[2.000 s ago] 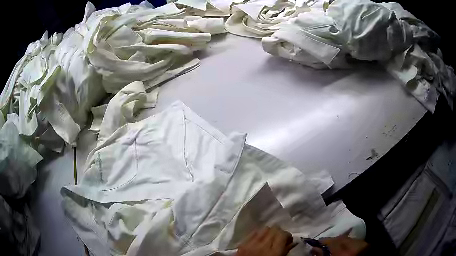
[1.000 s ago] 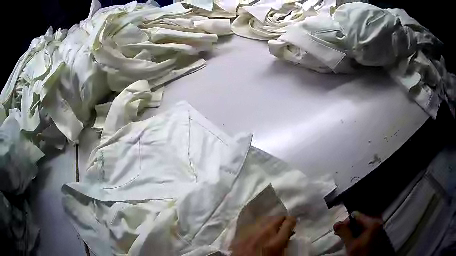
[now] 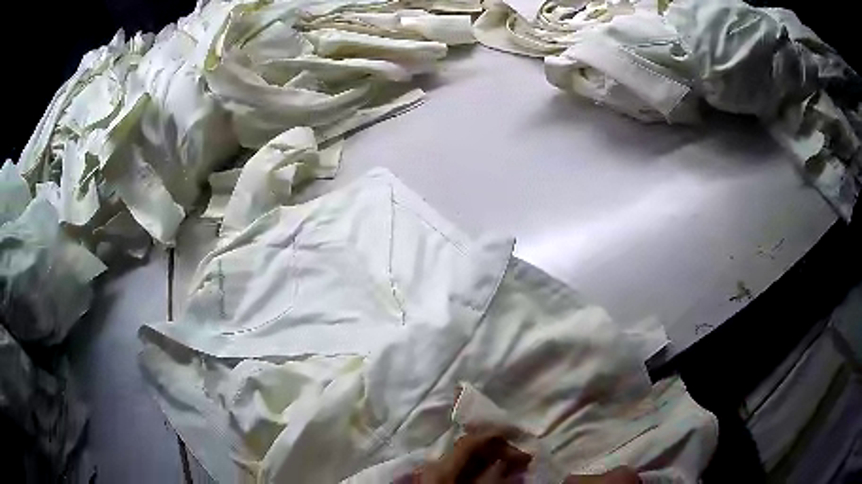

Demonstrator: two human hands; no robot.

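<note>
An off-white garment [image 3: 340, 274] with stitched seams lies spread and creased on the white table in front of me. My left hand [image 3: 477, 461] is at the bottom edge of the picture, blurred and partly covered by cloth; its fingers are at the garment's lower part. My right hand [image 3: 605, 475] shows only as a small strip at the bottom edge, to the right of my left hand. Its fingers and anything in it are hidden. No tool can be made out.
The white table [image 3: 605, 198] has a curved right edge with dark specks near it. A large garment pile [image 3: 170, 132] covers the back left. Bunched garments [image 3: 728, 57] lie at the back right. Pale green-white cloth [image 3: 43, 274] is at the left edge.
My right hand has moved left and down from the garment's right edge, mostly out of view. The cloth flap near my left hand has turned over. The whole view has shifted slightly.
</note>
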